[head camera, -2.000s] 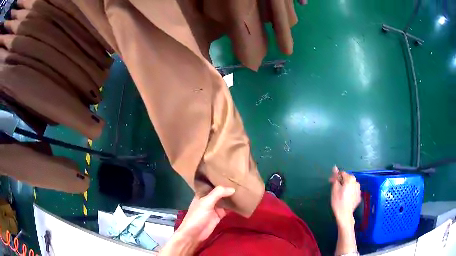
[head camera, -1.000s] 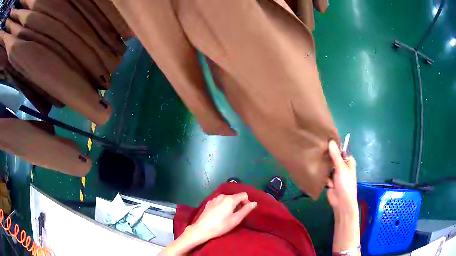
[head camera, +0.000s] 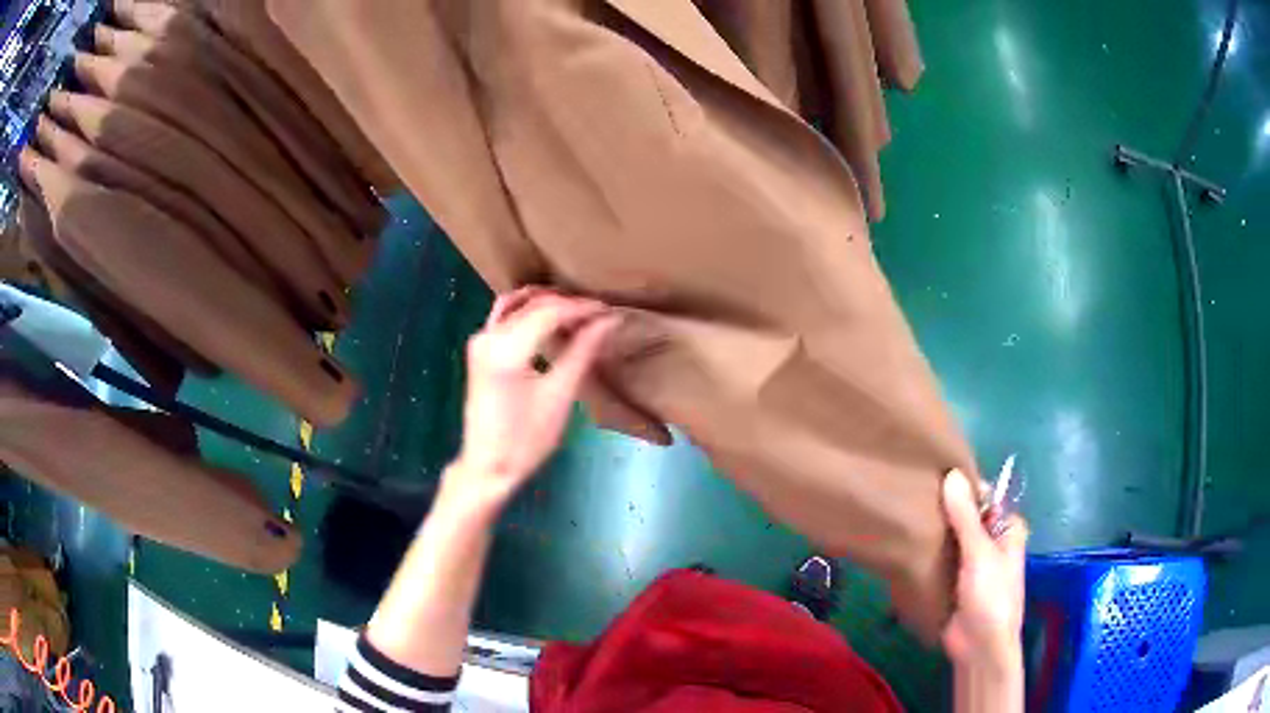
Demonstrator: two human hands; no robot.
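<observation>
A tan-brown jacket (head camera: 752,237) hangs in front of me, its body panel pulled down towards the right. My right hand (head camera: 983,557) grips the panel's lower right edge between thumb and fingers. Silver thread snips (head camera: 1003,490) stick up from the same hand. My left hand (head camera: 536,369) has its fingertips closed on the jacket's cloth at its left side, beside the sleeve. The sleeve end (head camera: 634,418) shows below and behind my left hand.
A row of matching brown jackets (head camera: 181,237) hangs at the left. A blue plastic stool (head camera: 1142,634) stands at the lower right. A grey rack base (head camera: 1188,348) is on the green floor at right. A white table (head camera: 209,662) and orange coiled hose (head camera: 39,652) are at lower left.
The right hand took hold of the jacket's lower edge and has moved slightly down. The left hand let go of the cloth, rested near my lap, then rose and took hold of the jacket higher up.
</observation>
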